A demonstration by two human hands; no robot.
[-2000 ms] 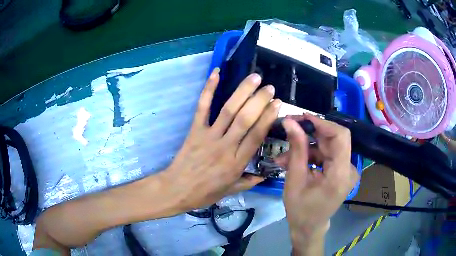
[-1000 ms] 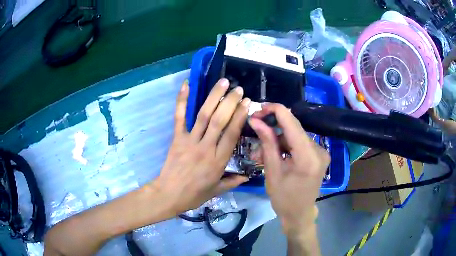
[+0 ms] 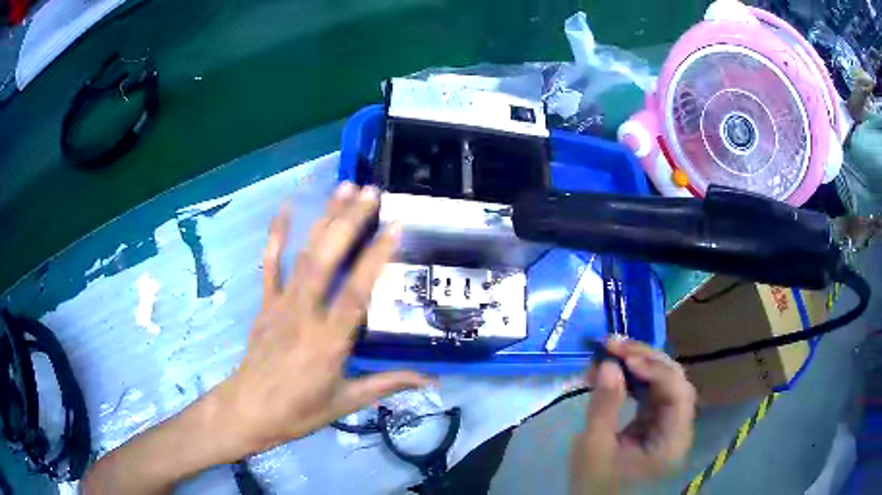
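The silver and black screw feeder (image 3: pixel 455 218) sits in the blue plastic tray (image 3: pixel 464 364), its hopper open and its metal front plate uncovered. My left hand (image 3: pixel 319 300) is spread at the feeder's left side, slightly blurred, fingers apart. My right hand (image 3: pixel 643 411) is at the tray's front right edge, fingers curled on a short dark handle (image 3: pixel 624 367), probably a small hand screwdriver; its shaft cannot be made out. The black electric screwdriver (image 3: pixel 677 230) lies across the feeder's right side and the tray, untouched.
Slim tools (image 3: pixel 573 307) lie in the tray right of the feeder. A headset frame (image 3: pixel 421 440) is in front. More frames (image 3: pixel 44 396) are at left. One sits on the green conveyor (image 3: pixel 108 111). A pink fan (image 3: pixel 740 131), a cardboard box (image 3: pixel 735 334) and a person's arm are at right.
My right hand has moved from the feeder's front to the lower right with the dark handle. My left hand has shifted left. The feeder's front plate is uncovered. The view has shifted.
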